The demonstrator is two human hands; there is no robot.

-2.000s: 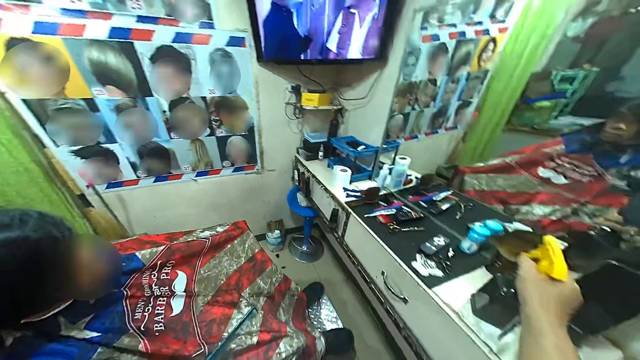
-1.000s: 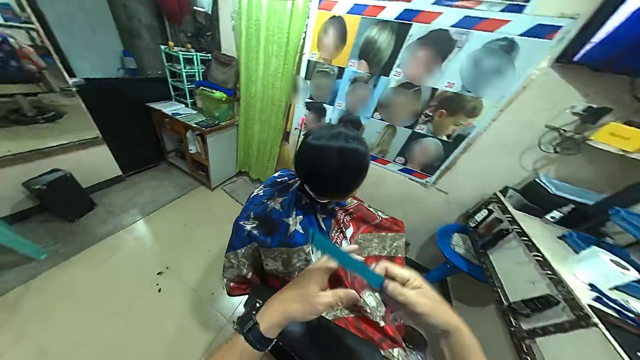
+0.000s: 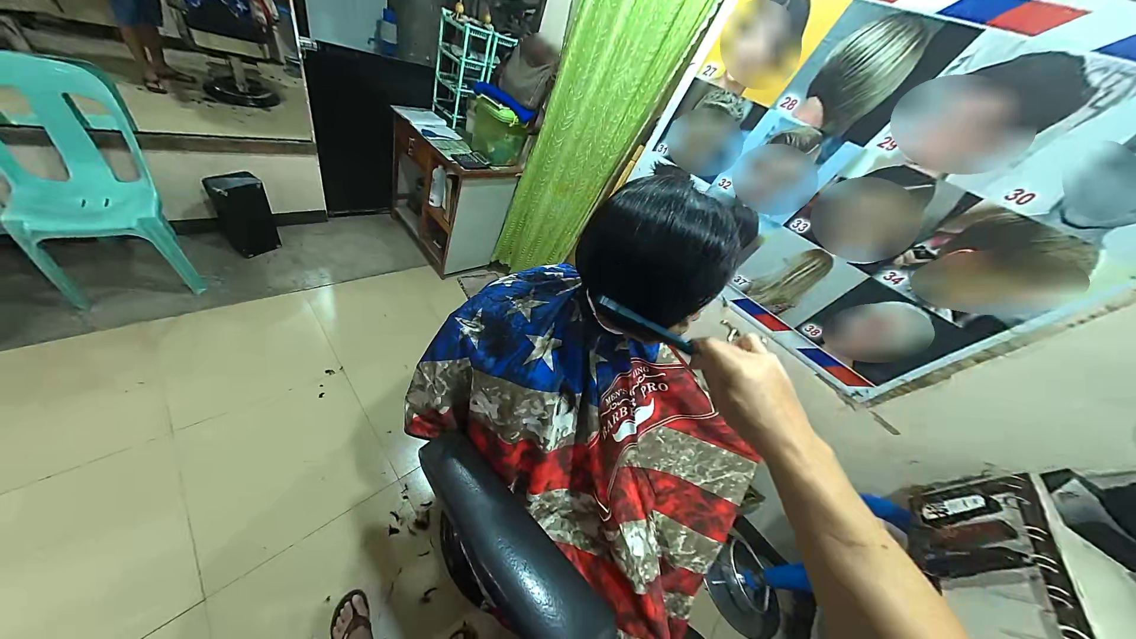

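Note:
My right hand (image 3: pixel 745 382) grips one end of a blue comb (image 3: pixel 641 322) at the right of the seated person. The comb's other end lies against the lower hair at the back of the person's head (image 3: pixel 661 244). A barber cape (image 3: pixel 577 426) with stars, camouflage and red stripes covers the person's shoulders and body. The padded black backrest of the barber chair (image 3: pixel 519 541) stands in front of me, below the cape. Out of the view is my left hand.
A green plastic chair (image 3: pixel 84 177) and a black bin (image 3: pixel 241 213) stand at the left. Behind are a small desk (image 3: pixel 479 213) and a green curtain (image 3: pixel 603 106). A hairstyle poster (image 3: pixel 976 293) hangs at the right, above a blue stool (image 3: pixel 785 577). Hair clippings (image 3: pixel 417 532) lie on the tiles.
Both hands were in front of the cape with the comb between them; now only my right hand shows, with the comb at the person's hair. The view has swung left since the oldest frame.

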